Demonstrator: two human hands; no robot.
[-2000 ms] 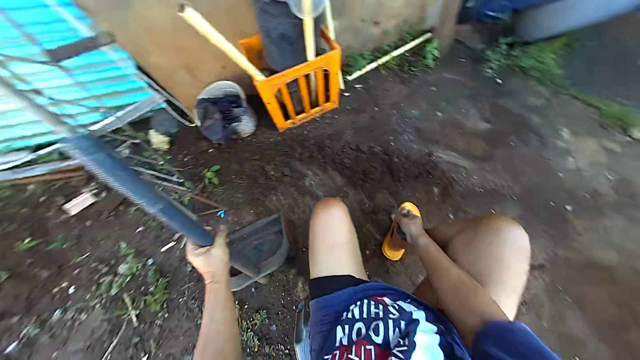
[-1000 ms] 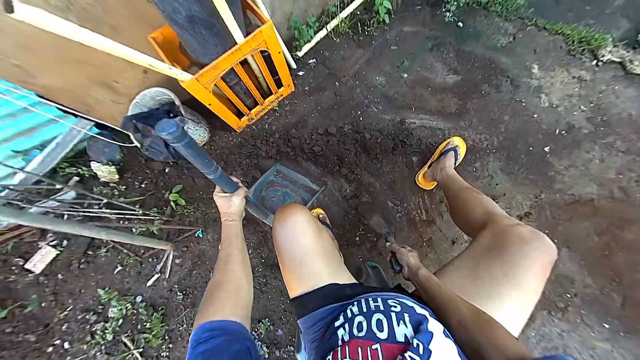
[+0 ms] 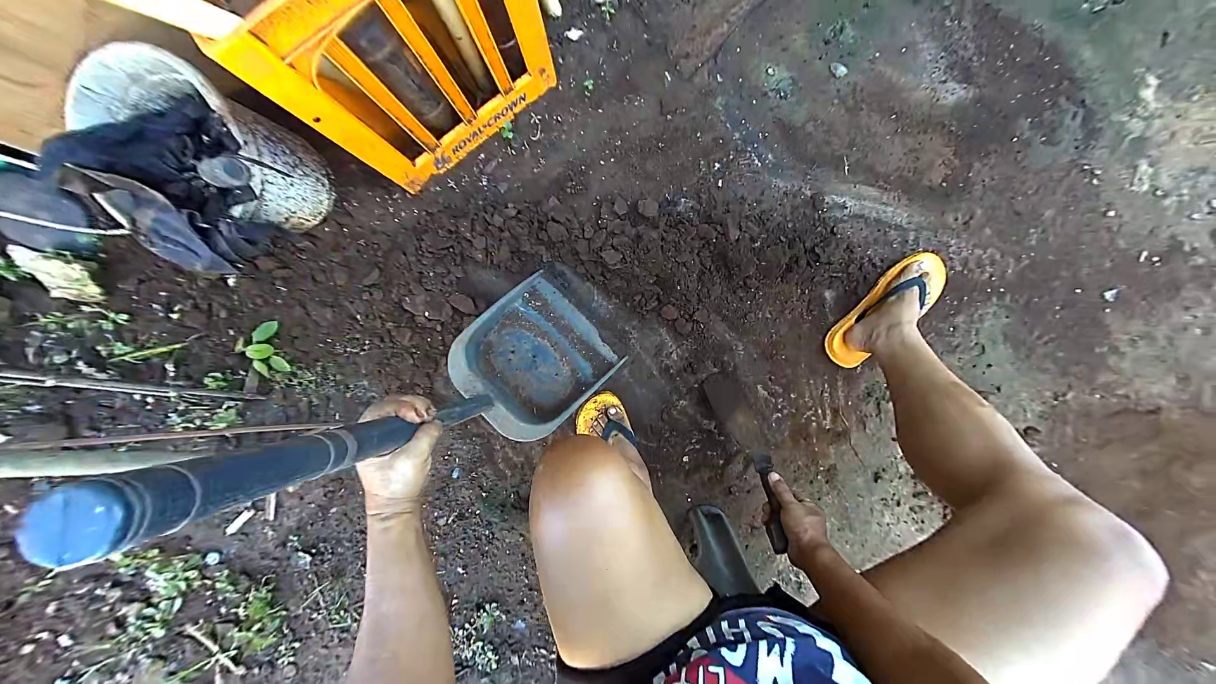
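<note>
My left hand is closed around the dark pole handle of a long-handled dustpan. Its grey pan lies on the soil, mouth towards the right, with some dirt in it, beside my sandalled foot. My right hand grips the black handle of a flat-bladed hand tool, perhaps a trowel or scraper; its dirty blade is low over or on the ground, and whether it touches cannot be told. Loose crumbled soil lies beyond the pan.
An orange plastic crate holding poles stands at the upper left. Beside it lies a whitish bucket with dark cloth. Sticks and small plants are at the left. My yellow flip-flops rest on the bare ground.
The dustpan's pole has swung lower to the left in my left hand. My right hand, earlier near my foot, is now lower, holding the bladed tool. My right leg has stretched outward. The view has shifted.
</note>
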